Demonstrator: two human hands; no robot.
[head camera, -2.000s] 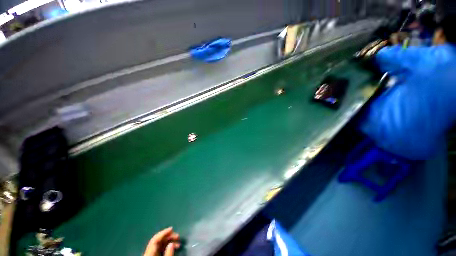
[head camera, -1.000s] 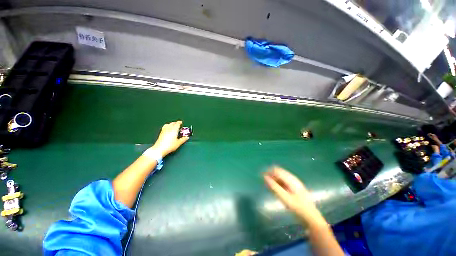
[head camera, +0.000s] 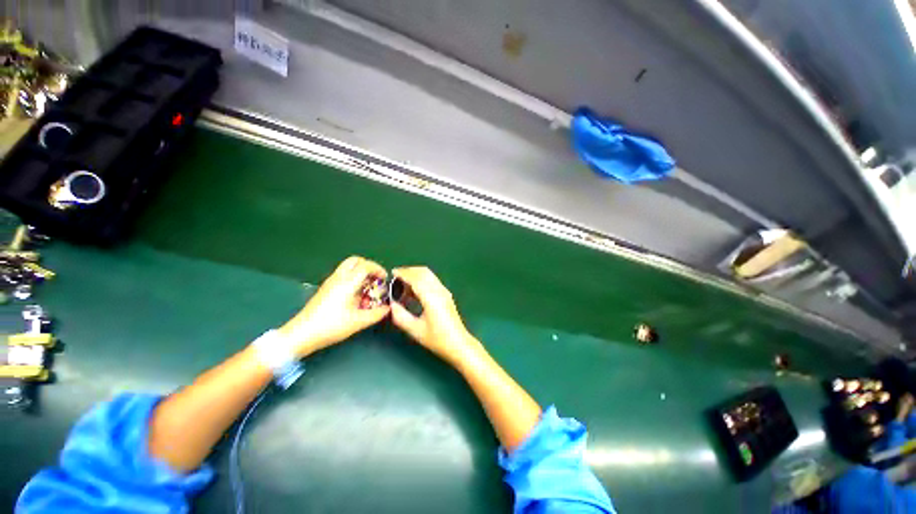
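Note:
My left hand (head camera: 341, 306), with a pale strap and thin blue cord at the wrist, holds a small round electronic module (head camera: 373, 292) with coppery-pink and silver parts showing. My right hand (head camera: 432, 313) holds a round dark disc (head camera: 406, 295) with a pale rim by its edges. The disc stands on edge right beside the module, above the green belt (head camera: 331, 422). My fingers cover part of both. I cannot tell if the two parts are joined.
A black compartment tray (head camera: 126, 110) with pale rings stands at upper left. Loose yellow-silver sub-assemblies (head camera: 27, 346) lie at left. Single units (head camera: 644, 332) sit on the belt at right, near a black parts box (head camera: 755, 430). Blue cloth (head camera: 621, 148) hangs on the grey guard.
My right hand has come in from the right and meets my left hand; it now holds the dark disc. My left hand has kept the module, now turned up between both hands.

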